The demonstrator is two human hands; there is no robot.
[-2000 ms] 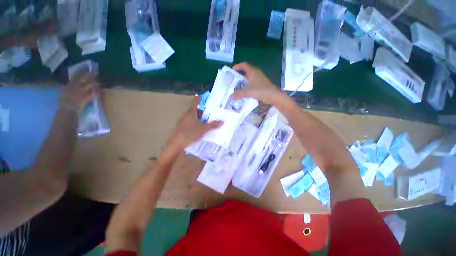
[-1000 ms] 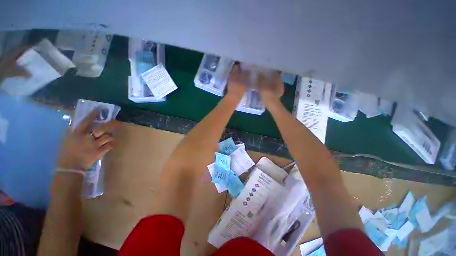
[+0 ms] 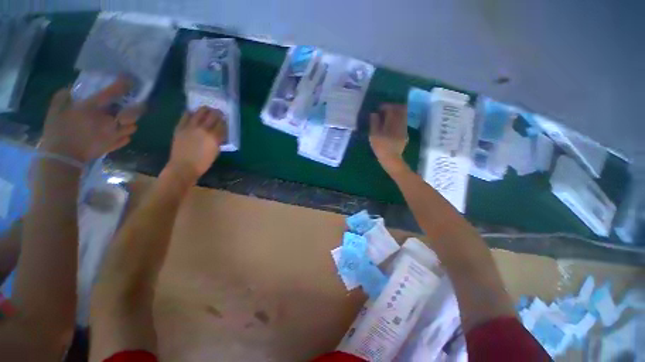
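Observation:
My left hand [image 3: 199, 141] is on the near end of a clear blister tray [image 3: 214, 63] on the green belt, its fingers curled over the tray and a white slip. My right hand [image 3: 388, 134] is over the belt, blurred, fingers extended, with nothing visible in it. Between my hands, two clear trays [image 3: 283, 99] [image 3: 336, 106] lie close together with dark round parts inside; blue leaflets show at them. A light blue leaflet [image 3: 418, 107] lies right of my right hand, beside a white printed box [image 3: 447, 152].
Another person's hand [image 3: 92, 127] is at a tray on the left. On the brown bench are a leaflet pile [image 3: 362, 258], a printed white box [image 3: 392, 304] and more leaflets [image 3: 566, 318]. More trays and boxes [image 3: 583, 194] are on the belt at right. A pale panel [image 3: 424, 42] overhangs the belt.
My hands have moved apart, the left going left to another tray. Two trays now lie together where my hands were. The other person's hand has moved up to the belt.

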